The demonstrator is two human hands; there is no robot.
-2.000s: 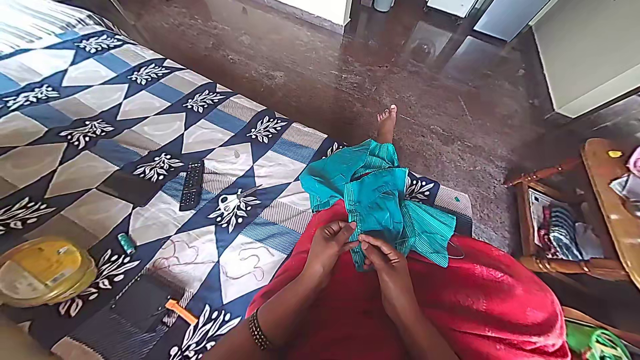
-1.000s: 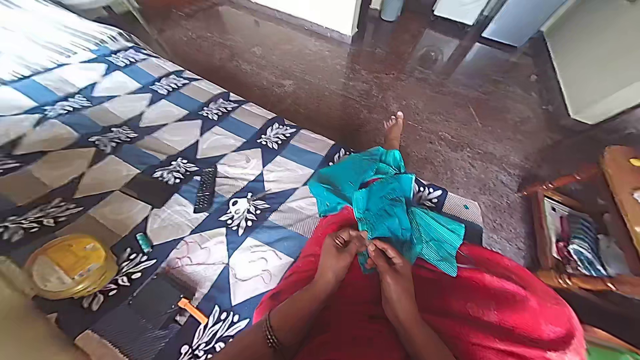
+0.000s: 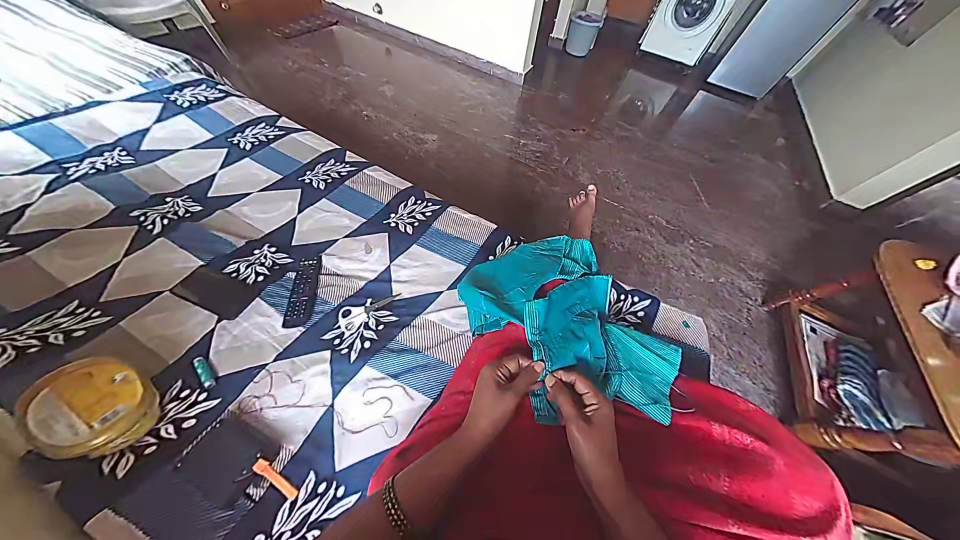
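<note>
A teal striped cloth garment lies over my lap, on red fabric. My left hand pinches the garment's edge between thumb and finger. Close beside it, my right hand pinches the same edge, the fingertips of both hands almost touching. Whether a needle is between the fingers cannot be told. A thin thread hangs at the garment's right side. On the bed to the left are a teal thread spool, small scissors and loose thread.
The patterned bedsheet carries a black remote control, a round yellow-lidded plastic container and an orange-handled tool. At right stands a wooden table with a shelf holding folded items. A bare foot shows beyond the garment.
The hands keep to the garment's edge, with only small shifts of the fingers. The view has tilted up slightly, showing more of the washing machine and bin.
</note>
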